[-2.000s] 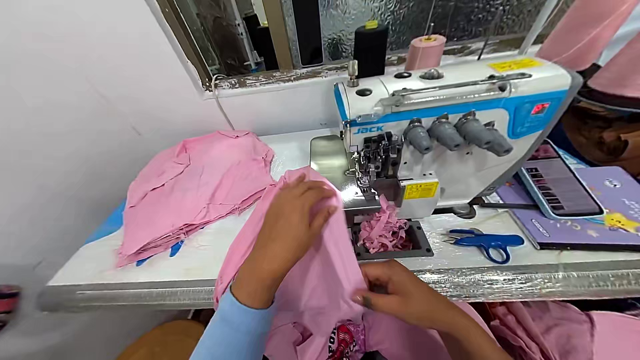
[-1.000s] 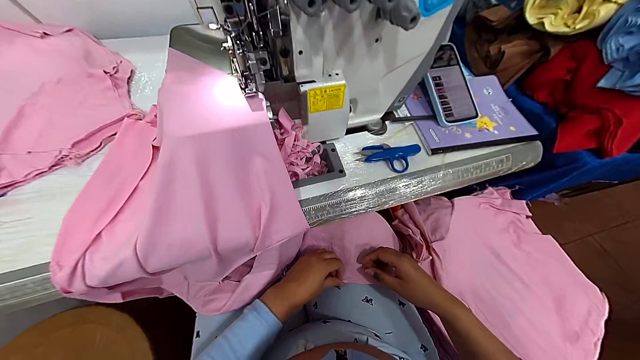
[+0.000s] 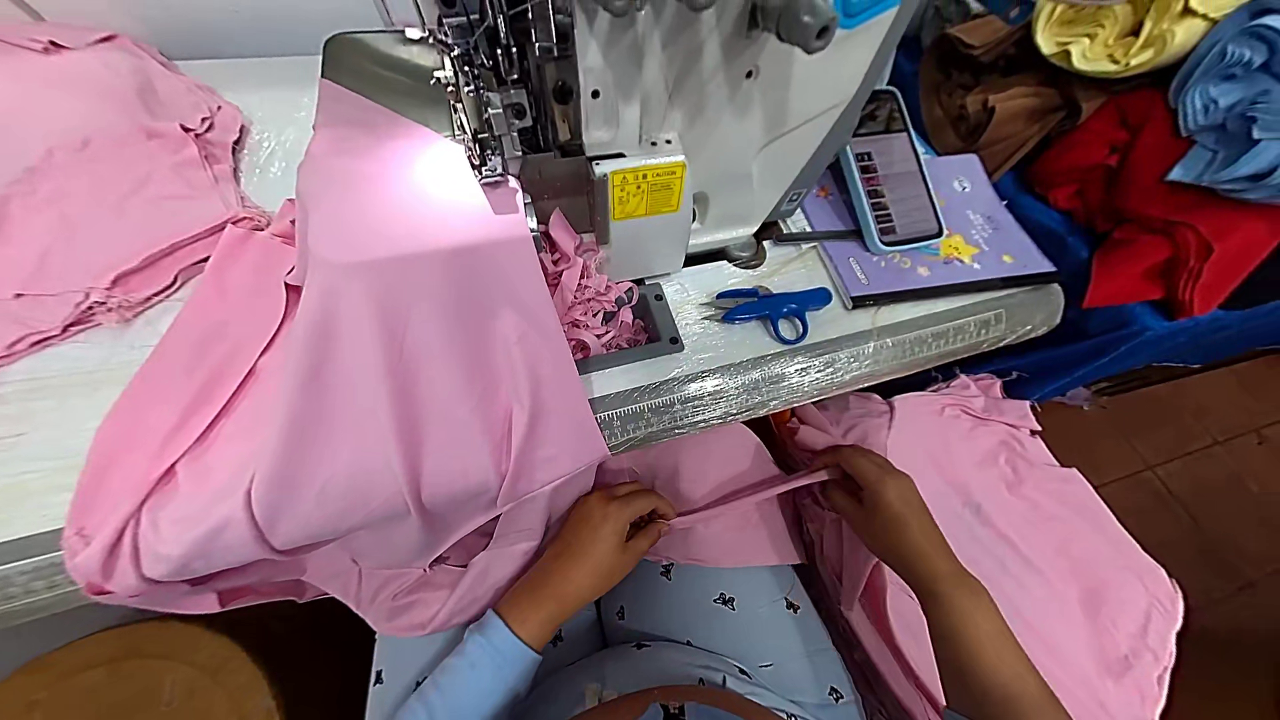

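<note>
Pink knit fabric (image 3: 400, 380) lies over the front of the table, its upper edge beneath the presser foot of an overlock sewing machine (image 3: 680, 110). Over my lap, my left hand (image 3: 610, 530) pinches a smaller pink piece (image 3: 710, 480) at its left part. My right hand (image 3: 870, 490) grips the same piece at its right end, and a narrow fold runs taut between both hands. Part of the fingertips is hidden by the cloth. To the right of my right hand hangs another pink fabric stack (image 3: 1020, 520).
Pink trimmings (image 3: 590, 300) fill a tray by the machine. Blue thread snips (image 3: 775, 308) lie on the table (image 3: 800, 360), near a phone (image 3: 893, 180) on a purple notebook (image 3: 985, 230). More pink pieces (image 3: 100, 180) lie left; red cloth (image 3: 1150, 210) lies at the far right.
My hands have moved from the cloth at the machine down to the piece over my lap, and have since spread farther apart along it. The view has swung down and right.
</note>
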